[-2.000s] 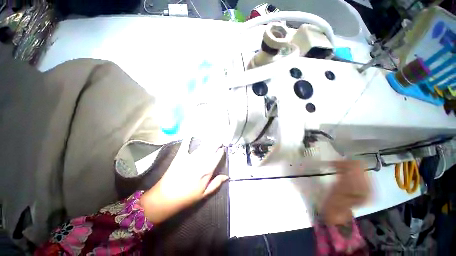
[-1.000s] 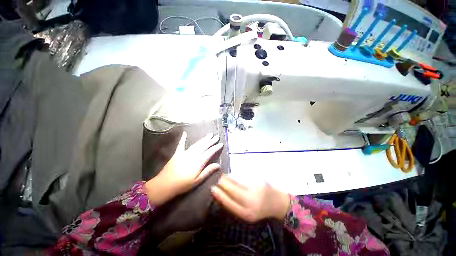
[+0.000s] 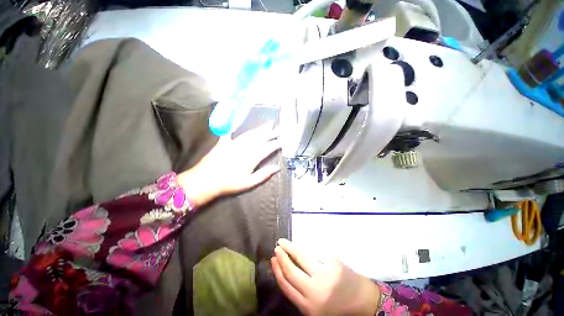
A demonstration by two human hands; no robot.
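Note:
A grey-brown garment panel (image 3: 123, 105) is heaped left of the white sewing machine (image 3: 457, 117). A darker brown panel (image 3: 235, 222) lies under my left hand, its straight edge running down from the needle area (image 3: 300, 165). My left hand (image 3: 238, 163) lies flat on the panel, fingers apart, just left of the needle, partly washed out by the lamp glare. My right hand (image 3: 324, 281) is lower down, with fingers and thumb pinching the panel's edge. A yellow-green patch (image 3: 224, 282) lies on the dark panel between my sleeves.
The blue lamp (image 3: 221, 117) glows left of the machine head. Orange-yellow scissor handles (image 3: 526, 222) and a small teal-handled tool (image 3: 499, 214) are at the table's right end. A blue thread rack (image 3: 535, 92) stands at upper right. Dark cloth (image 3: 495, 290) is heaped at lower right.
My right hand came from the machine side to the panel's edge and now sits lower along it. The yellow-green patch has come into view. The camera view has shifted closer to the machine head.

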